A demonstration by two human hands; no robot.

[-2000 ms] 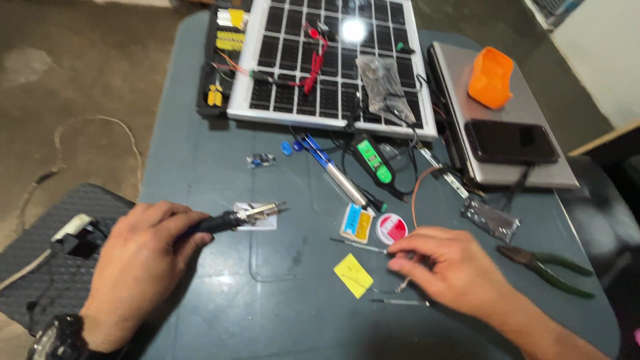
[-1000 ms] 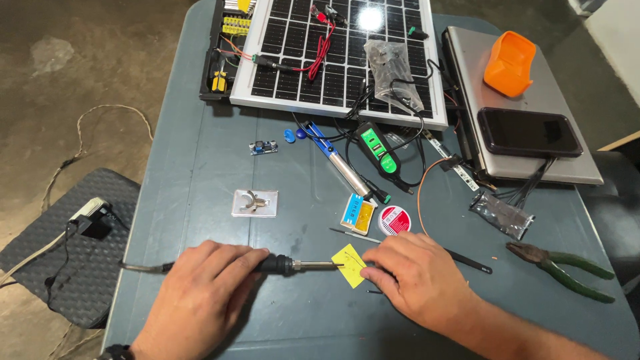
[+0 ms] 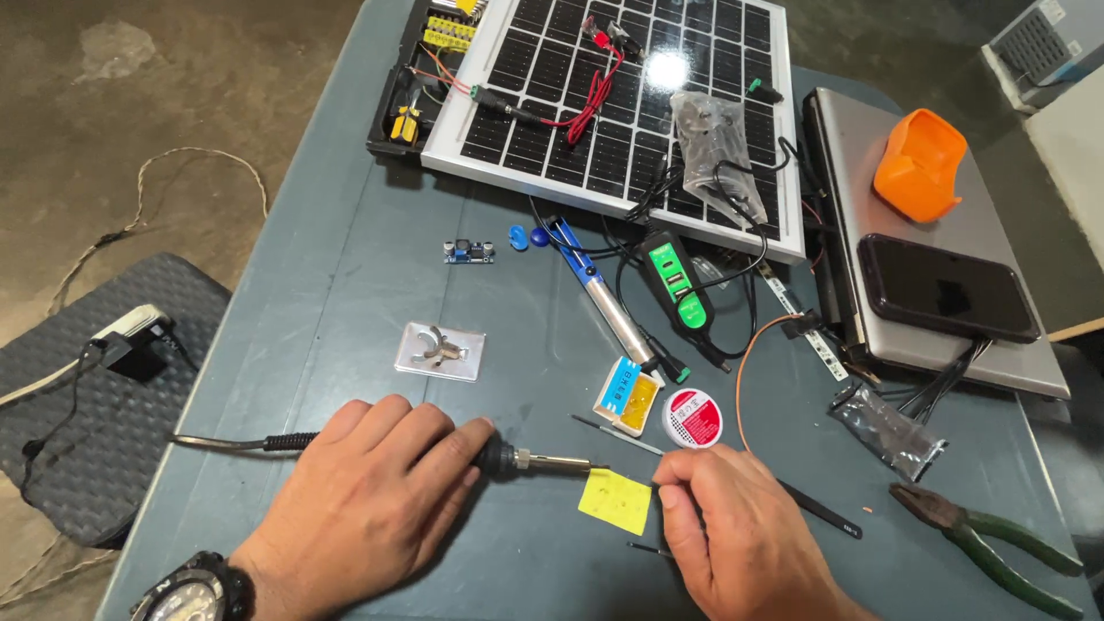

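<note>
My left hand point(image 3: 371, 492) is closed around the handle of a soldering iron point(image 3: 556, 463), whose tip points right and touches or hovers over the top edge of a yellow sponge point(image 3: 615, 502). Just right of the sponge is my right hand point(image 3: 733, 526), thumb and forefinger pinched together; whether something thin is between them cannot be made out. Black tweezers point(image 3: 819, 509) lie partly behind that hand. Above it are a round red-and-white tin point(image 3: 693, 418) and a small box of amber rosin point(image 3: 638, 404). A metal stand point(image 3: 440, 352) lies flat above my left hand.
A solar panel point(image 3: 604, 95) spans the table's back. In front of it lie a small circuit board point(image 3: 468, 252), a blue desoldering pump point(image 3: 604, 297) and a green-faced USB adapter point(image 3: 679, 280). At right are pliers point(image 3: 983, 535) and a laptop point(image 3: 949, 259) bearing a phone point(image 3: 949, 287).
Two seconds ago the iron was above the metal stand; my left hand has since brought it down and right to the sponge. My right hand stays near the sponge's right side.
</note>
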